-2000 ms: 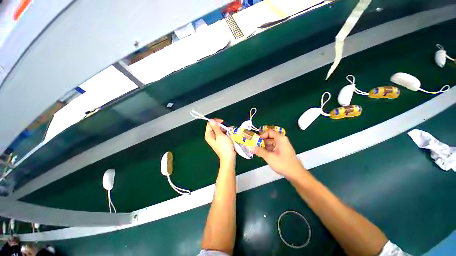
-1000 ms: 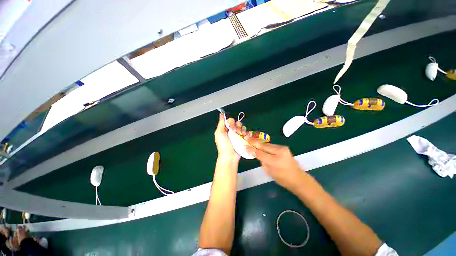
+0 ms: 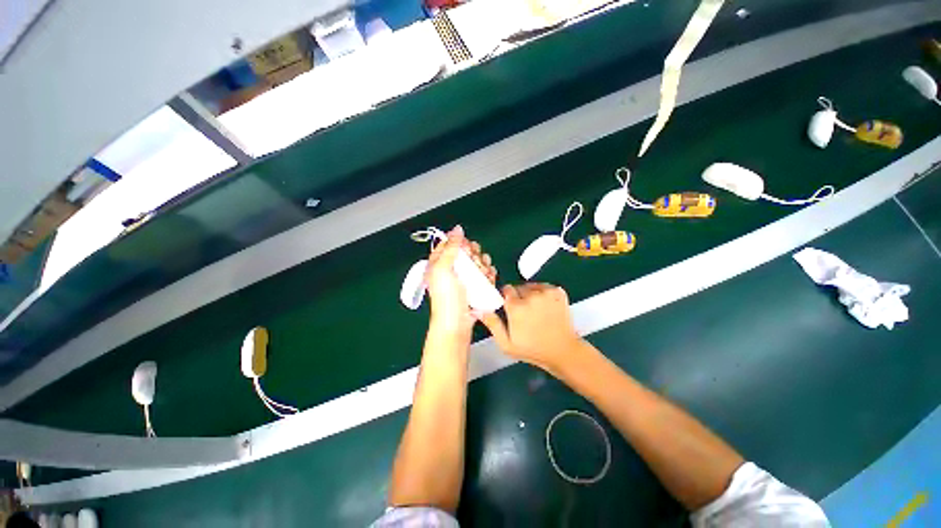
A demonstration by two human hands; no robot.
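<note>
A white housing is in my left hand, above the dark green conveyor belt. No yellow shows on it from this side. My right hand is at its lower right end, thumb and fingers touching or very near it; its exact grip is unclear. Another white shell lies on the belt just left of my left hand, partly hidden by it. A thin white cord loop shows above my left hand; which shell it belongs to is unclear.
Right on the belt are shells corded to yellow units and a white oval. Two housings lie left. A ring and crumpled white cloth lie on the near bench. A pale strip hangs above.
The yellow unit held in my hands earlier is now out of sight, with the white housing showing instead. The units on the belt have shifted left in view.
</note>
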